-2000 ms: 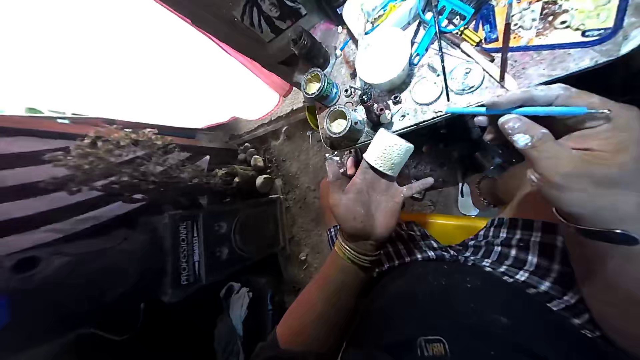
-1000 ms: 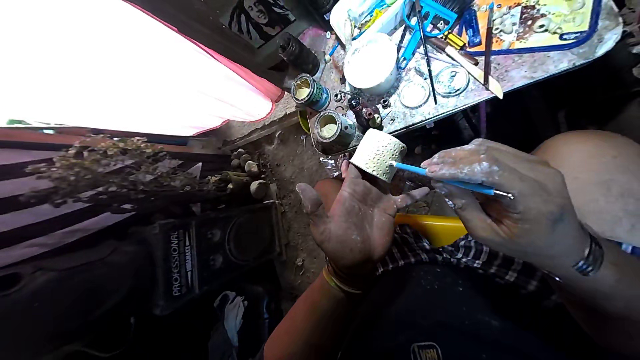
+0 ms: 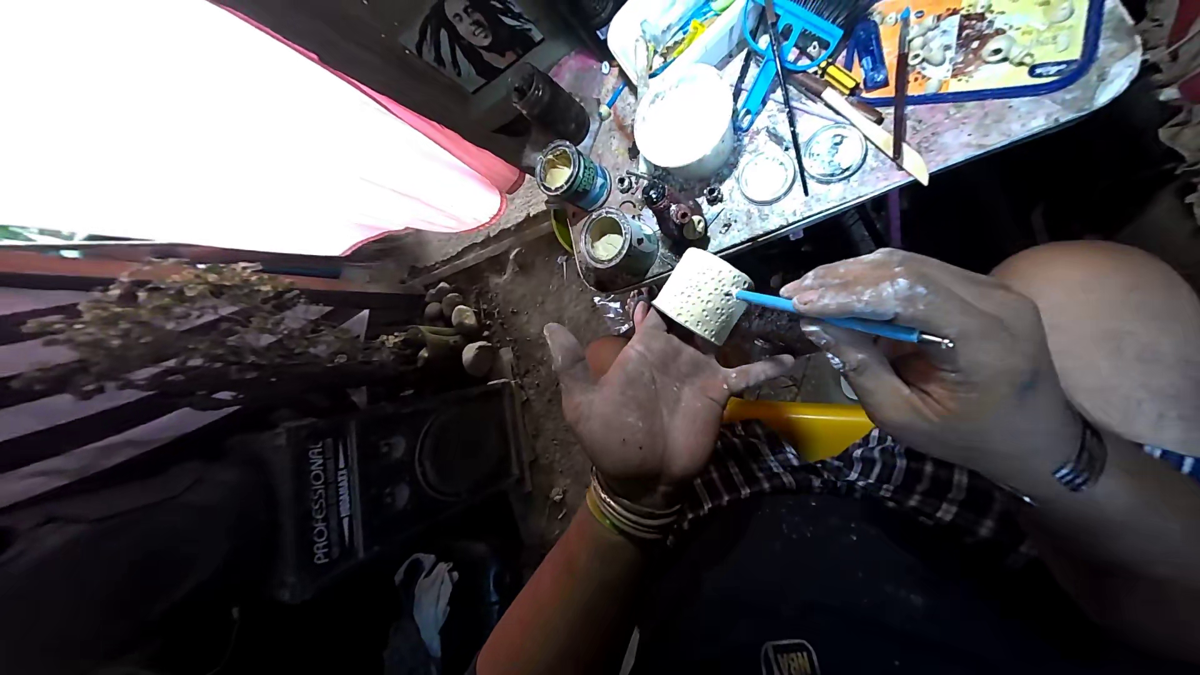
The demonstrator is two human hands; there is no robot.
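A short cream-white cylinder [image 3: 703, 296], its side dotted with small pits, is fitted over the middle fingers of my left hand [image 3: 652, 403]. That palm faces up, thumb and little finger spread. From the right, my right hand [image 3: 937, 356] pinches a blue ball-tipped stylus [image 3: 844, 323] between thumb and fingers. One end of the stylus meets the right side of the cylinder's wall; the other end shows a small metal ball. White residue coats the right fingertips. The fingers inside the cylinder are hidden.
Beyond my hands stands a stained worktable [image 3: 984, 141] with a white tub [image 3: 684, 117], brushes, a blue comb [image 3: 797, 37], jar lids and a tray [image 3: 1059, 89] of small pieces. Open cans [image 3: 614, 246] stand by its left corner. A black speaker [image 3: 403, 478] is at left.
Two seconds ago my right hand held the stylus away from the cylinder; it has moved left, and the stylus now touches the cylinder's side. My left hand still wears the cylinder.
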